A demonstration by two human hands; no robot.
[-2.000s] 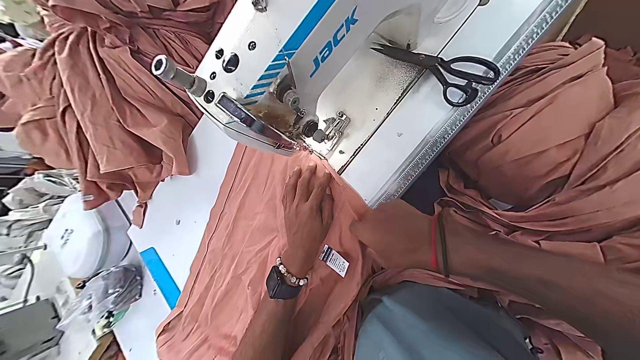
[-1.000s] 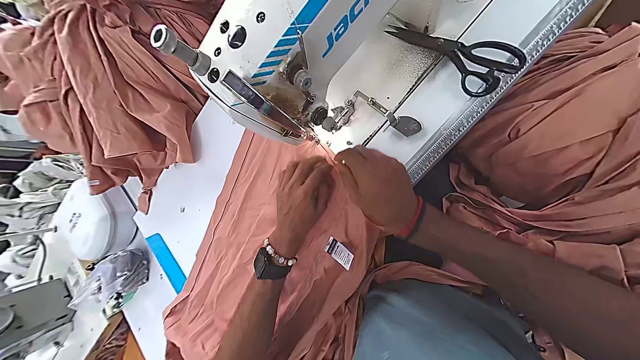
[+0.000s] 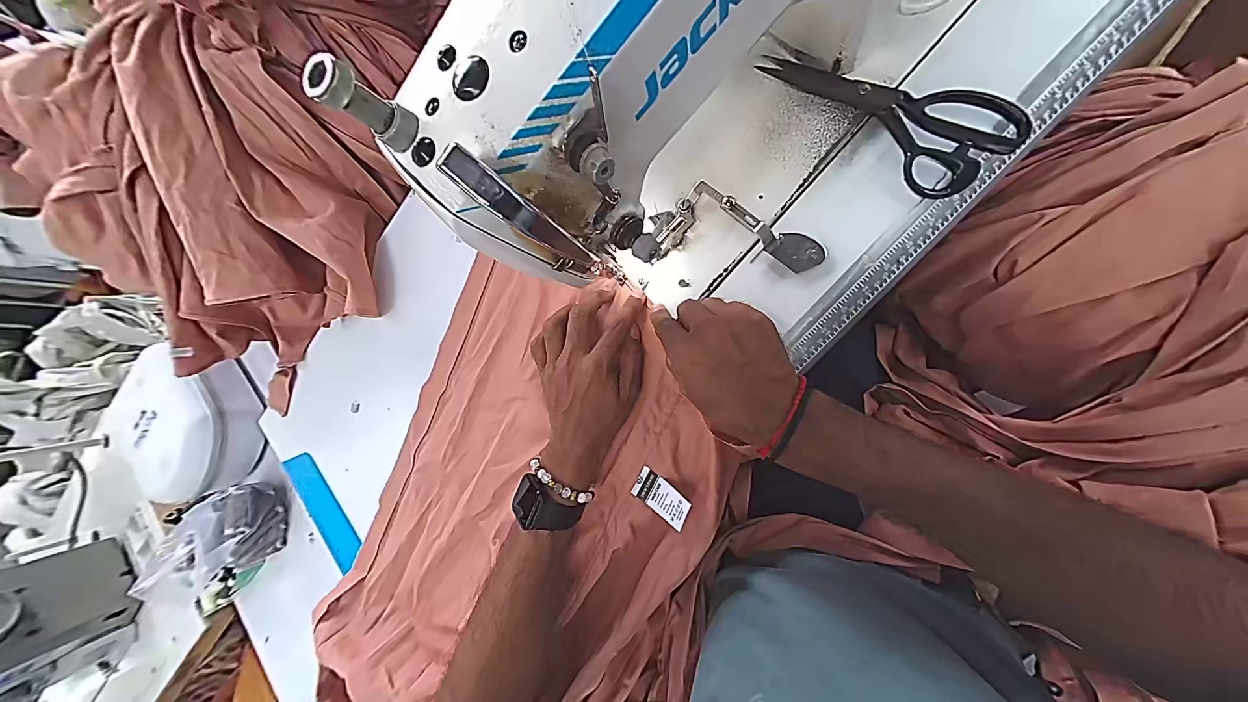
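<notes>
A salmon-pink garment (image 3: 458,419) lies across the bed of a white Jack sewing machine (image 3: 546,107), its edge running under the lit needle area. My left hand (image 3: 593,370), with a watch and beads at the wrist, rests on the cloth just before the presser foot, fingers bent. Close to its right, my right hand (image 3: 726,366) grips the garment's edge between thumb and fingers. A white label (image 3: 663,498) with writing lies on the cloth below the hands. A hinged metal guide (image 3: 746,219) sits right of the needle area.
Black-handled scissors (image 3: 902,117) lie on the machine bed at upper right, near a clear ruler strip (image 3: 877,278) along the table's edge. Heaped pink garments (image 3: 214,146) stand at upper left, more pink cloth (image 3: 1092,292) at right. A plastic bag (image 3: 229,531) lies at lower left.
My right hand has moved up the garment's edge toward the needle area since two seconds ago. The metal guide now stands out to the right of the presser foot. The view has shifted slightly.
</notes>
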